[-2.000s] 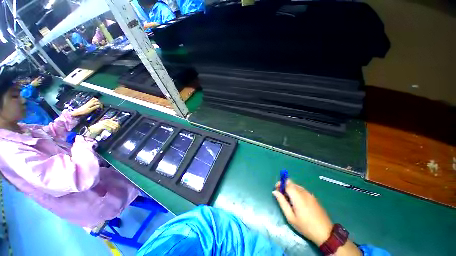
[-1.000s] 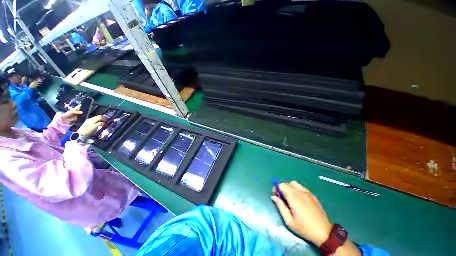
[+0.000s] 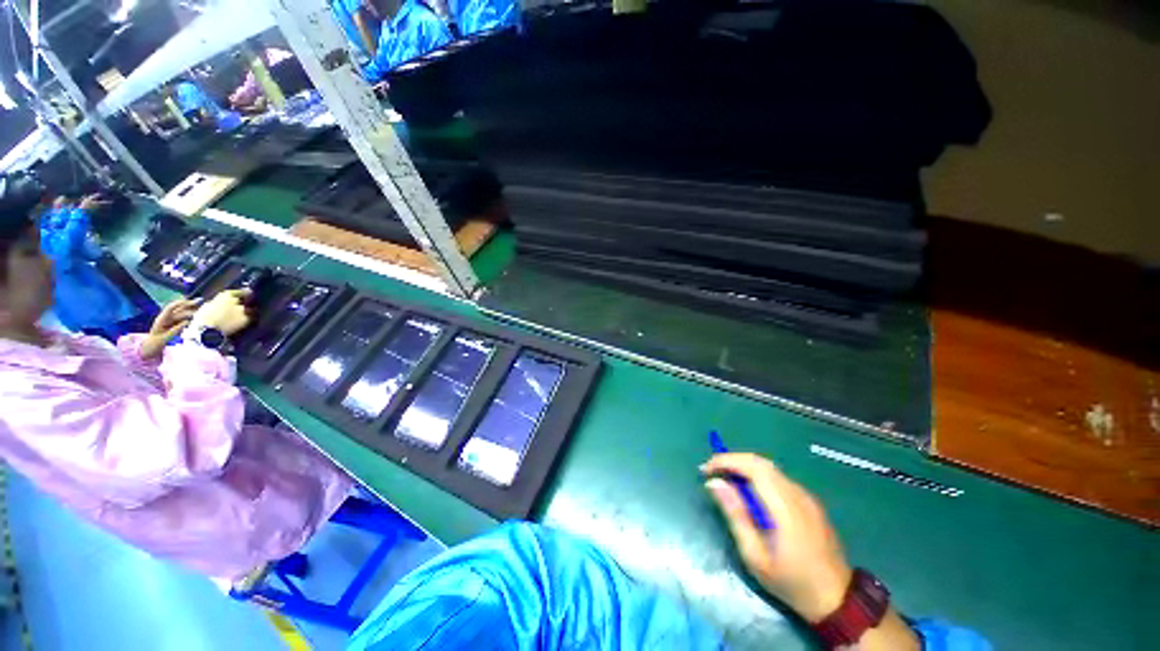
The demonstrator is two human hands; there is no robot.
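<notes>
My right hand (image 3: 782, 528), bare with a dark red wristwatch, holds a blue pen (image 3: 751, 496) between thumb and fingers above the green bench. My left hand is not visible; only a shiny blue sleeve (image 3: 522, 591) shows at the bottom edge. A black foam tray (image 3: 570, 426) lies left of my right hand, with several smartphones in its slots. The rightmost smartphone (image 3: 513, 420) lies face up with a dark, reflective screen. My right hand does not touch the tray. A thin white-and-black stick (image 3: 887, 471) lies on the bench right of my hand.
Stacked black trays (image 3: 712, 242) stand at the rear, with an orange-brown wooden board (image 3: 1043, 382) to their right. A metal post (image 3: 382, 153) rises at the bench's back edge. A person in a pink smock (image 3: 140, 420) works at more trays on the left, beside a blue stool (image 3: 318, 572).
The blue pen has turned in my right fingers and more of it shows. My right hand has shifted slightly. The person in pink has moved their hands. The phones and tray have not moved.
</notes>
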